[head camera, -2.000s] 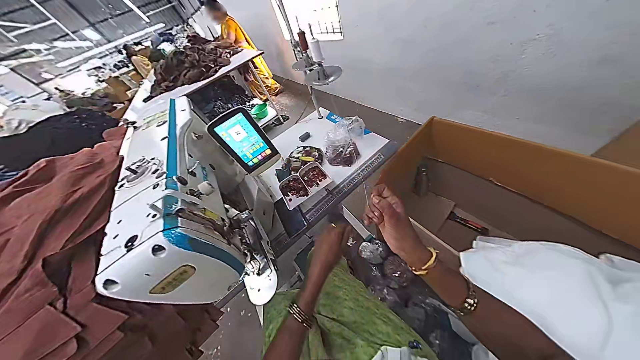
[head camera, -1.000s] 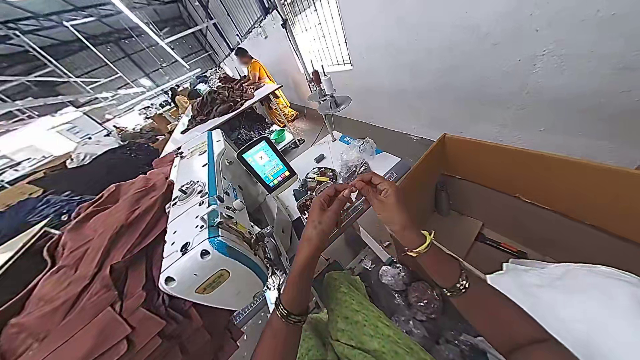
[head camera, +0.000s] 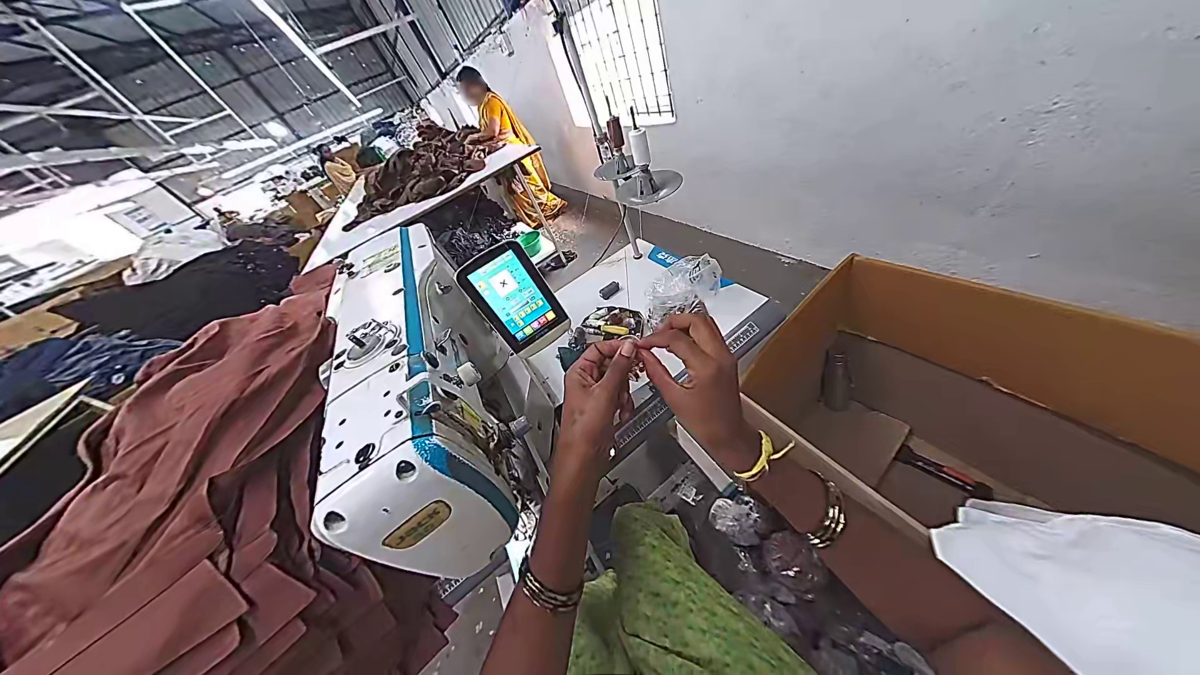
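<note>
My left hand and my right hand meet fingertip to fingertip above the machine table, thumbs and index fingers pinched together. Something small and thin, perhaps thread, seems to be between them; it is too fine to make out. To their left stands a white and blue industrial sewing machine with a lit control screen. Just behind my fingers is a tray of small items, and a clear plastic bag lies beside it. Thread cones stand on a rack behind the table.
Brown cut fabric is piled at the left. A large cardboard box at the right holds a dark bottle and a tool with an orange and black handle. Small plastic bags lie below my right arm. A person stands farther back.
My hands were lower and apart two seconds ago; they have since risen and come together at the fingertips. The view has shifted, showing more of the room.
</note>
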